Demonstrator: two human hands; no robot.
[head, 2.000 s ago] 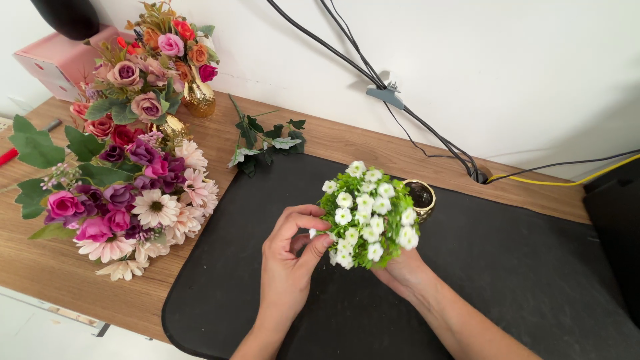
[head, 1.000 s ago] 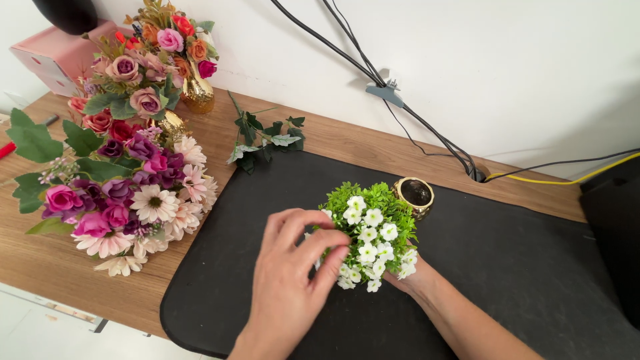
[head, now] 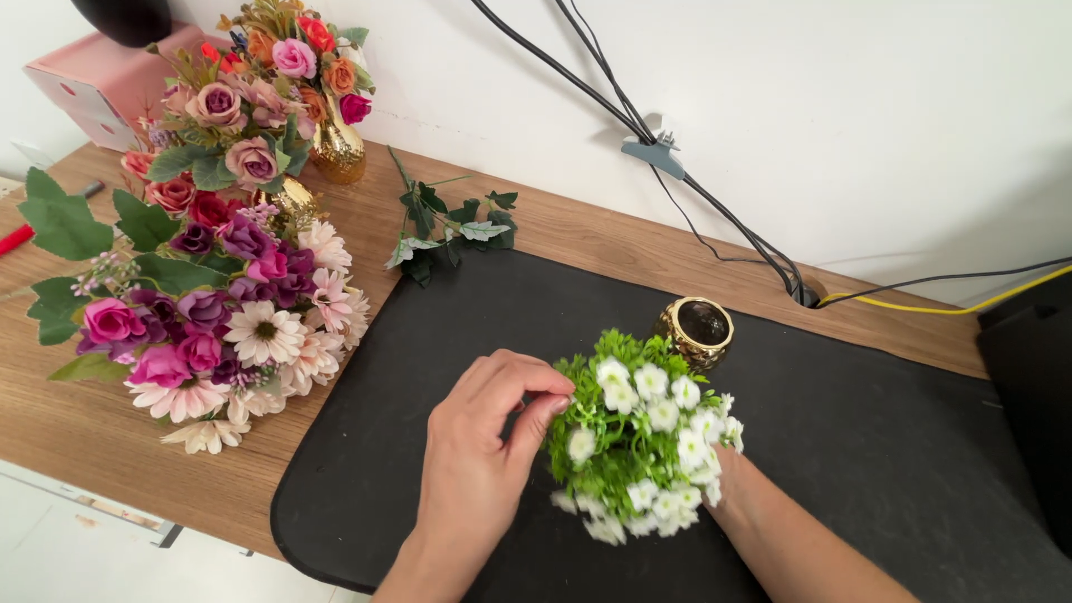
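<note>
A bunch of small white artificial flowers with bright green foliage (head: 628, 435) is held above the black desk mat (head: 377, 469). My right hand (head: 724, 481) is mostly hidden behind the bunch and supports it from below; its fingers cannot be seen. At the bunch's left edge, my left hand (head: 494, 435) pinches thumb and forefinger together at the foliage; whether a sprig is between the fingertips is too small to tell. Just behind the bunch stands a small gold pot (head: 697, 331) with a dark inside.
A dark green leafy sprig (head: 452, 222) lies at the mat's back edge. Pink, purple and cream artificial flowers (head: 218, 318) fill the left side, near gold vases (head: 339, 151) and a pink box (head: 109, 79). Cables (head: 712, 197) run down the wall; a black object (head: 1030, 402) stands far right.
The flower bunch has turned and tilted in my right hand. My left hand has shifted from over its white blooms to the green foliage at its left edge.
</note>
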